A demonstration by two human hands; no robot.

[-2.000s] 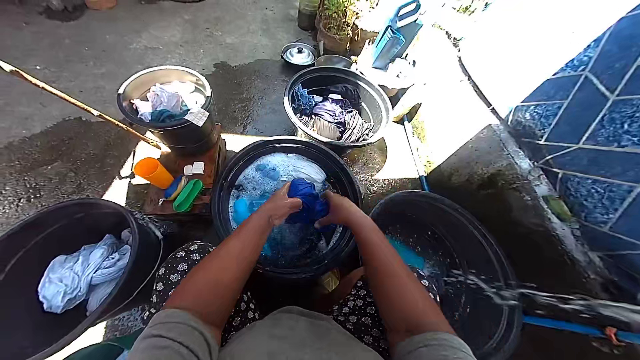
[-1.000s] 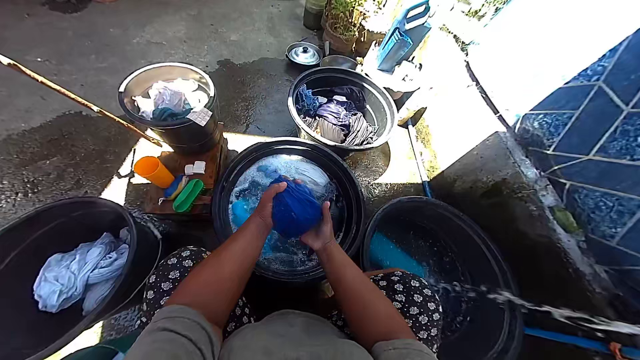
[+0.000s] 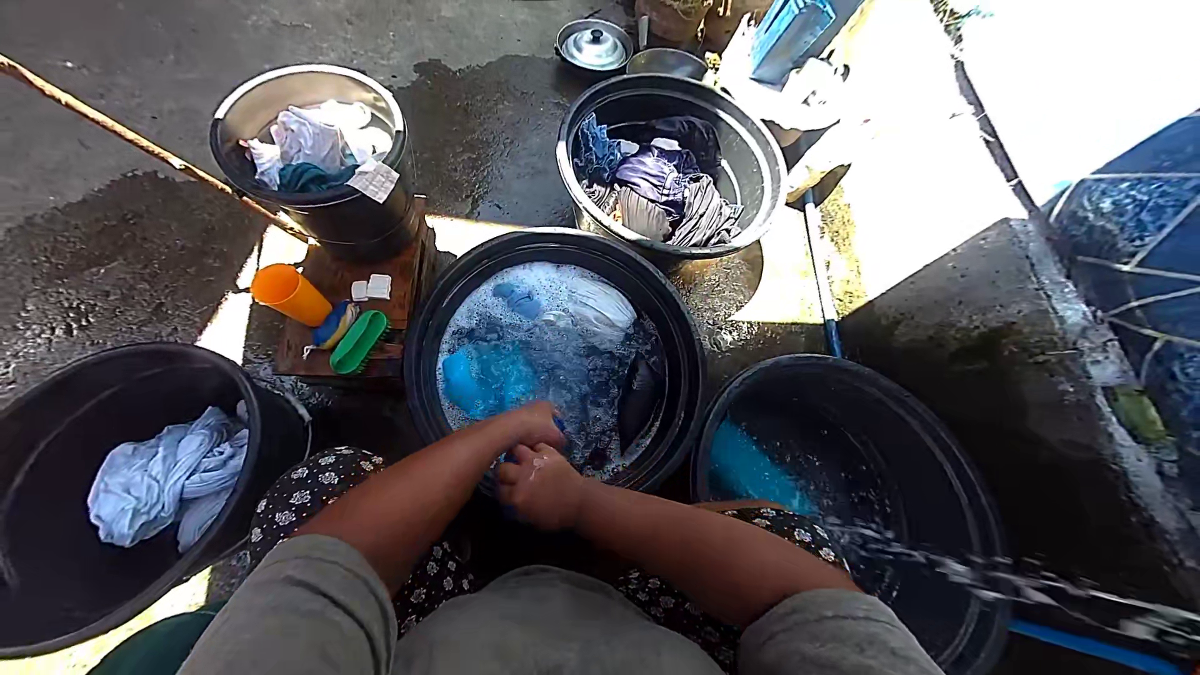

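Note:
My left hand [image 3: 537, 425] and my right hand [image 3: 542, 486] are close together at the near rim of the middle black tub [image 3: 692, 375]. Both are closed on a blue cloth [image 3: 509, 459], of which only small parts show; the hands hide the rest. Soapy water fills the tub. In it lie a light blue cloth [image 3: 487, 375] at the left, a whitish cloth [image 3: 600, 309] at the back and a dark cloth [image 3: 642, 398] at the right.
Left stands a tub [image 3: 56, 375] with pale laundry. A wooden stool [image 3: 314, 352] bears an orange cup [image 3: 291, 292], a green brush [image 3: 359, 342] and a bucket [image 3: 347, 220] of clothes. Behind is another laundry tub [image 3: 771, 197]. Water streams into the right tub [image 3: 947, 450].
The blue cloth was bunched between both hands over the middle of the tub; hands and cloth have moved nearer my body, to the near rim. The cloth is now mostly hidden.

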